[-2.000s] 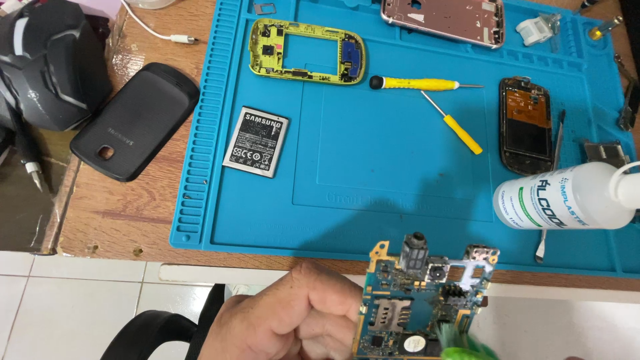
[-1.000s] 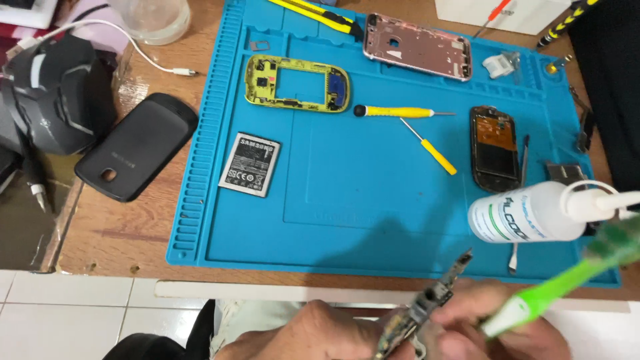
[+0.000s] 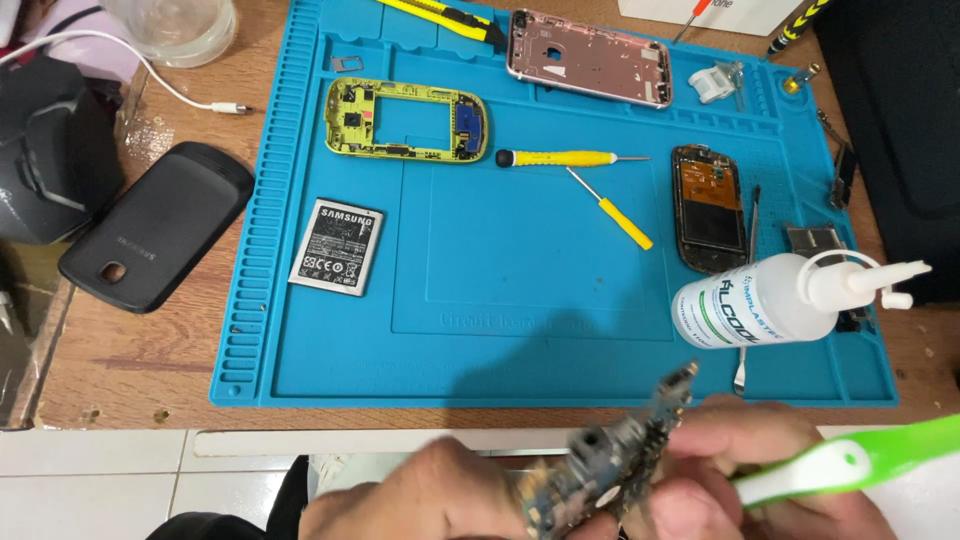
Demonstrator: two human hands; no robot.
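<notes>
Near the bottom of the head view, my left hand (image 3: pixel 431 495) grips a phone circuit board (image 3: pixel 600 472), which is tilted nearly edge-on and blurred. My right hand (image 3: pixel 750 472) is closed around a green and white toothbrush (image 3: pixel 832 461) and also touches the board's right side; the brush head is out of view. Beyond the hands, on the blue silicone mat (image 3: pixel 525 360), lie a phone battery (image 3: pixel 337 247), a yellow-green phone mid-frame (image 3: pixel 409 120), two yellow screwdrivers (image 3: pixel 562 158) and a phone display assembly (image 3: pixel 709 210). A white alcohol bottle (image 3: pixel 757 304) is at the mat's right.
A metal spudger (image 3: pixel 742 367) lies partly behind the bottle. A rose-gold phone housing (image 3: pixel 589 60) and yellow cutter (image 3: pixel 450 19) are at the back. A black phone back cover (image 3: pixel 157 225), white cable (image 3: pixel 157 75) and clear container (image 3: pixel 180 30) are to the left.
The board has turned from face-on to nearly edge-on. My right hand, not visible two seconds ago, has come in beside it with the toothbrush, whose bristles have since left the view.
</notes>
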